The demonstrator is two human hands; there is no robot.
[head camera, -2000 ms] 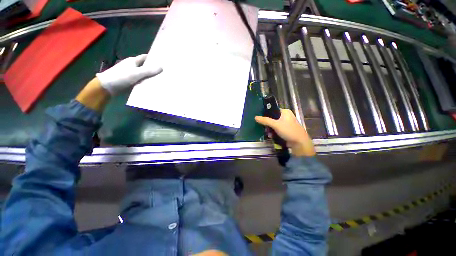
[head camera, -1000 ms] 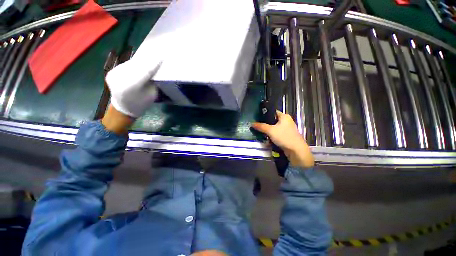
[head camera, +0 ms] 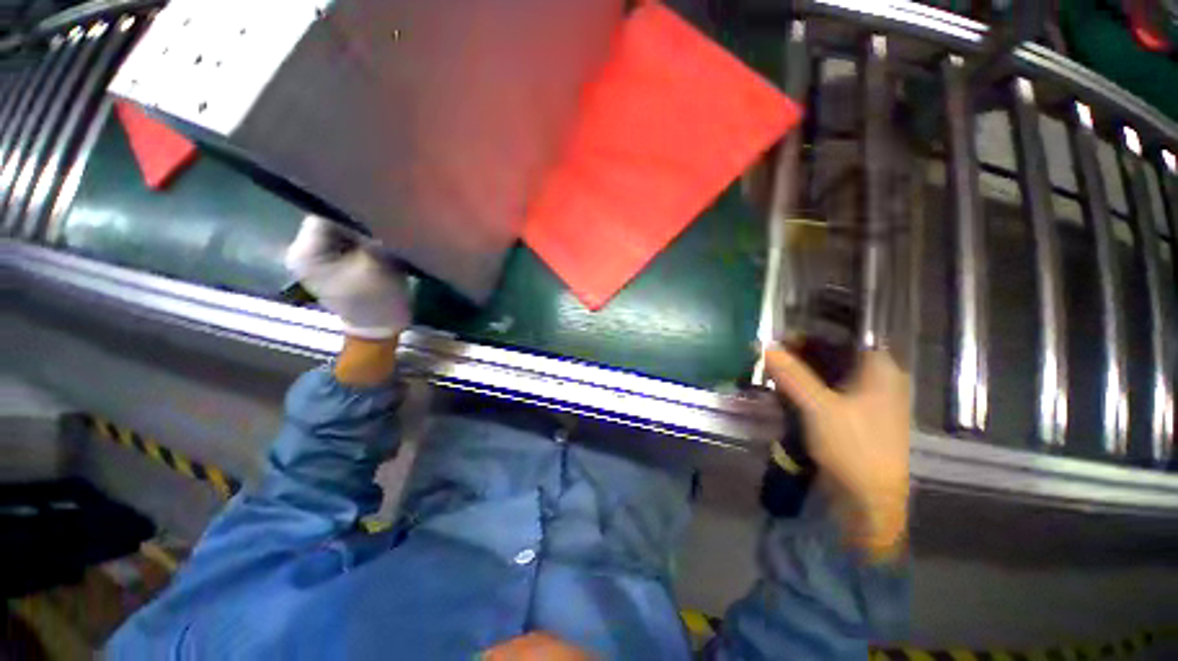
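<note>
The chassis shell [head camera: 413, 116] is tilted up over the green board at the upper left, its grey side facing me and a pale face with small holes at its left. My left hand [head camera: 355, 278], in a white glove, holds the shell's lower edge; its fingertips are partly hidden under the shell. My right hand [head camera: 846, 420], bare and slightly blurred, is closed around the black electric screwdriver [head camera: 791, 467], right of the shell over the conveyor's front rail. The screwdriver's bit is too blurred to make out.
A red foam pad [head camera: 659, 149] lies on the green board [head camera: 620, 338] right of the shell; another red pad [head camera: 158, 145] shows at left. Metal rollers [head camera: 971, 258] run to the right. The silver front rail [head camera: 581, 387] crosses before me.
The shell has moved left and tipped up, turning its grey side towards me. A red pad now shows at its right. My right hand has moved right with the screwdriver.
</note>
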